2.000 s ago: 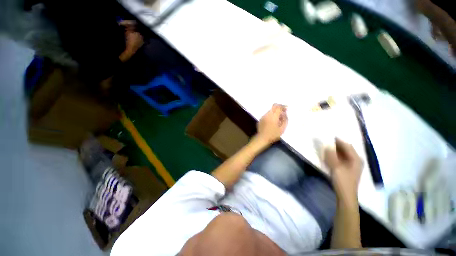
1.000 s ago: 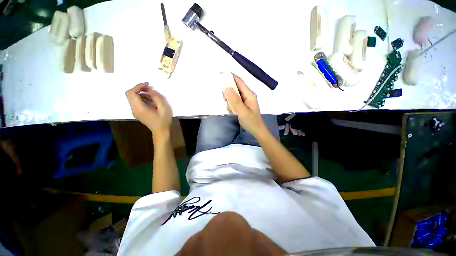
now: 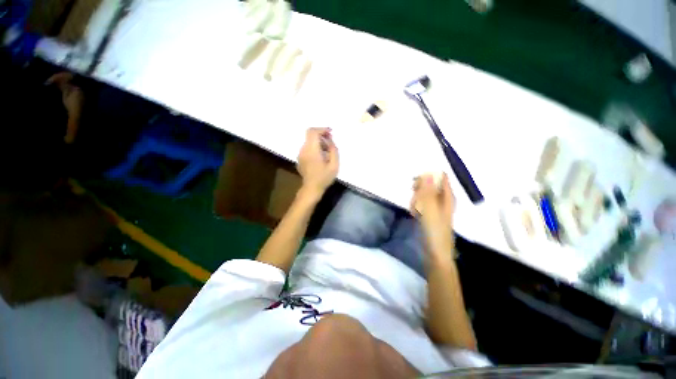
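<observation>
My left hand (image 3: 319, 159) is over the bench's near edge, fingers loosely curled and a little apart, with nothing visible in it. My right hand (image 3: 434, 198) is further right at the near edge, closed around a cream housing (image 3: 439, 179); only a blurred pale bit shows, the rest is hidden by the fingers. A hammer (image 3: 448, 144) with a silver head and long black grip lies on the bench beyond my right hand. A beige piece with a dark window (image 3: 373, 111) lies left of the hammer head.
Cream housings stand grouped at the back left (image 3: 274, 59) and lie at the right (image 3: 578, 181), near a blue cell (image 3: 548, 215) and green board pieces (image 3: 611, 252). A green belt (image 3: 519, 55) runs behind. A person's hand (image 3: 70, 104) shows at far left.
Since the last frame the view has turned and tilted, so the bench now slopes down to the right. My right hand still holds the housing; hammer and dark-windowed piece lie as before.
</observation>
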